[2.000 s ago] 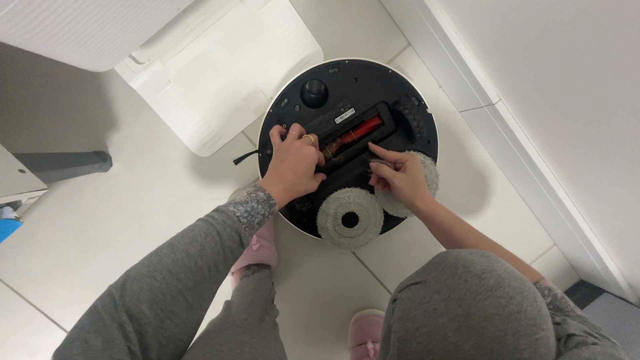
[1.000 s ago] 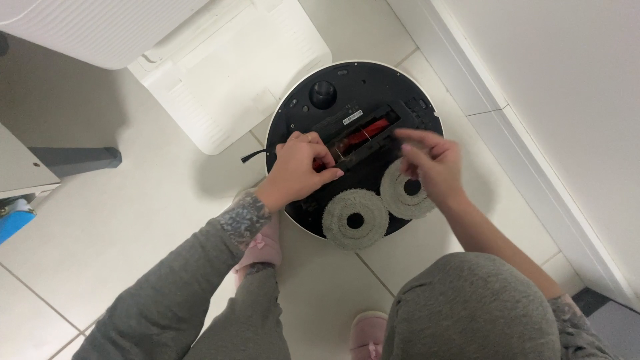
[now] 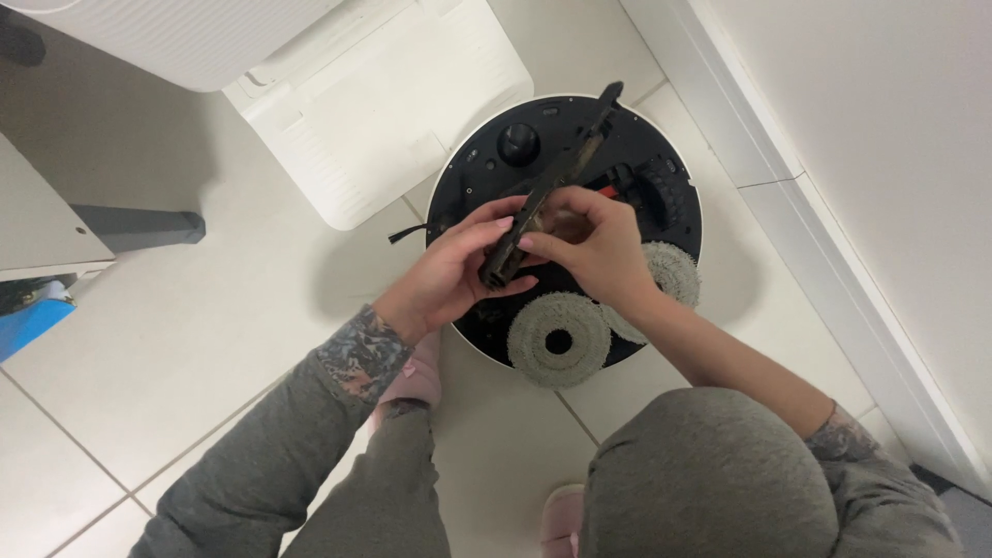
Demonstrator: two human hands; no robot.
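Note:
A round robot vacuum lies upside down on the floor, its black underside facing up. Both hands hold a long, dark brush cover slantwise above it. My left hand supports the cover's lower end from the left. From the right, my right hand grips it with thumb and fingers, which partly hide it. Some red of the brush shows in the bay beyond my right hand. Two grey mop pads are on the near side, one round pad fully in sight and another partly behind my right wrist.
A white plastic base lies beyond the vacuum at the upper left. White skirting and a wall run along the right. At the left stand a grey furniture leg and a blue item. Pink slippers are near the bottom.
The dark brush cover is now held up in both hands; earlier the hands were at the brush bay. My right hand, raised apart a second ago, has moved left onto the cover.

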